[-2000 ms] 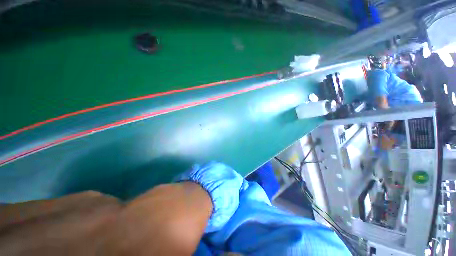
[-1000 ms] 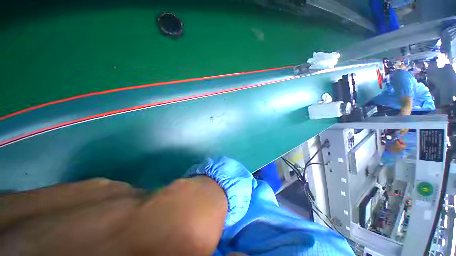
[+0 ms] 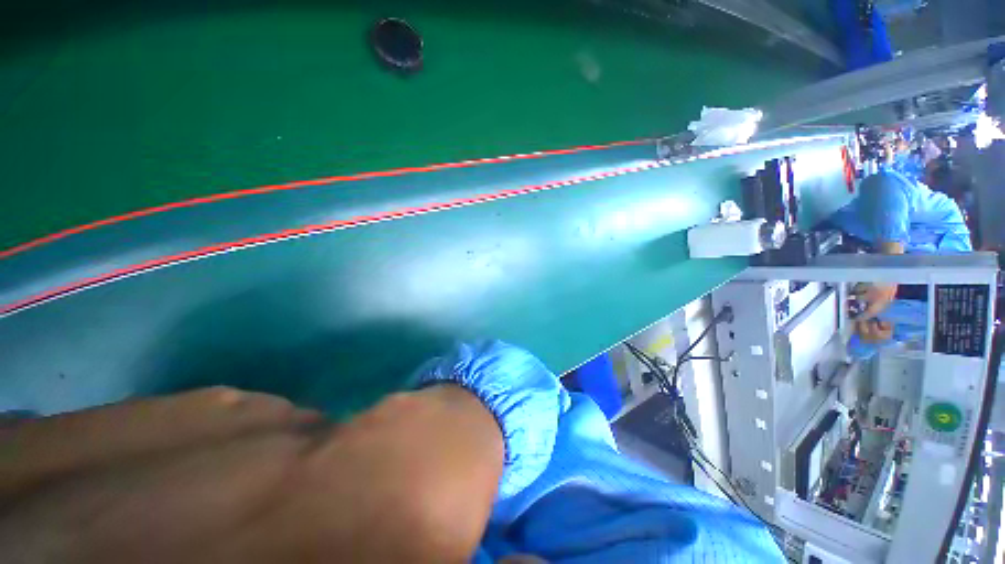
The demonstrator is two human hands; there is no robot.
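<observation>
My right hand (image 3: 254, 474), blurred and very close, reaches from a blue cuffed sleeve towards the lower left. Its fingers are cut off by the picture's edge, so whether it holds anything cannot be told. My left hand cannot be made out. A single dark round unit (image 3: 398, 44) lies on the green belt (image 3: 220, 110) at the upper middle, beyond the red lines and away from my hand.
On the blue-green bench edge (image 3: 441, 264) stand a white cylinder fixture (image 3: 730, 238) and black blocks (image 3: 771, 193). Crumpled white material (image 3: 725, 126) lies by the red lines. Grey-white equipment (image 3: 760, 386) with cables is at right. A person in blue (image 3: 906, 212) works farther off.
The view has shifted, so the dark unit and the bench fixtures appear farther right, with the unit higher in the picture. My right hand keeps much the same pose.
</observation>
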